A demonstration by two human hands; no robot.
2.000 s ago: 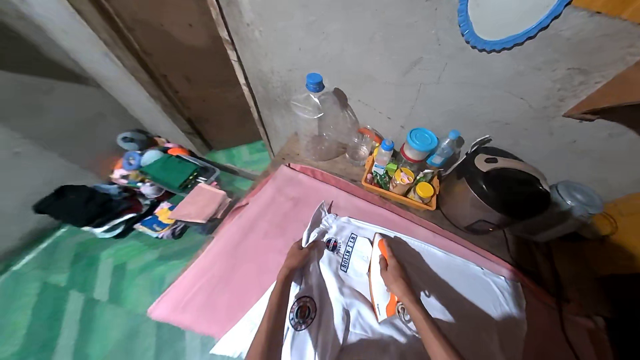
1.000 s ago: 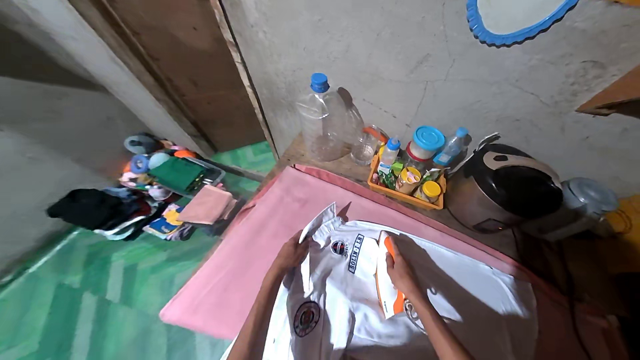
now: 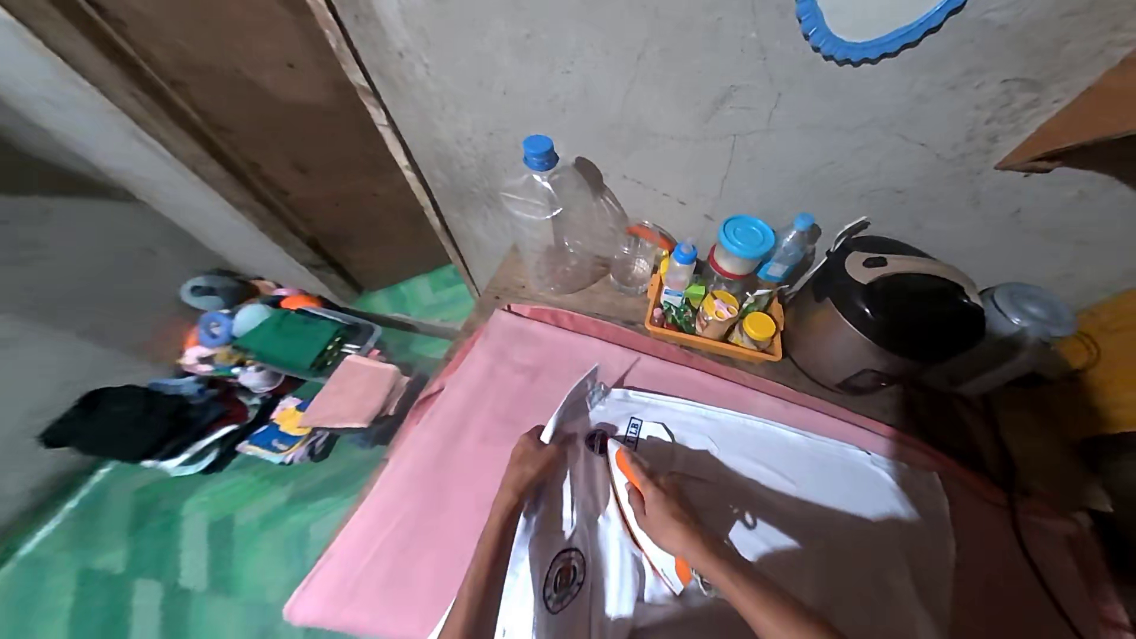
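A white garment with printed patches [image 3: 825, 484] lies spread over a pink cloth [image 3: 426, 497] on the table. My right hand [image 3: 661, 510] grips a white and orange clothes iron [image 3: 635, 524], which rests on the garment beside a small dark round print. At the garment's left part, my left hand [image 3: 535, 466] holds the raised edge of the fabric. Below and right of that hand is a round dark emblem [image 3: 564, 579] on the cloth. The iron's soleplate is hidden.
Along the wall stand a large clear plastic bottle [image 3: 559, 226], a glass jar [image 3: 632, 266], an orange basket of small containers [image 3: 710, 342] and a rice cooker [image 3: 887, 311]. A dark cord [image 3: 1021, 532] runs down the right side. Folded clothes [image 3: 355, 390] lie at the left, by the green floor.
The iron in my right hand has moved left across the garment, closer to my left hand, and now covers part of the rectangular print. My left hand remains at the garment's left edge.
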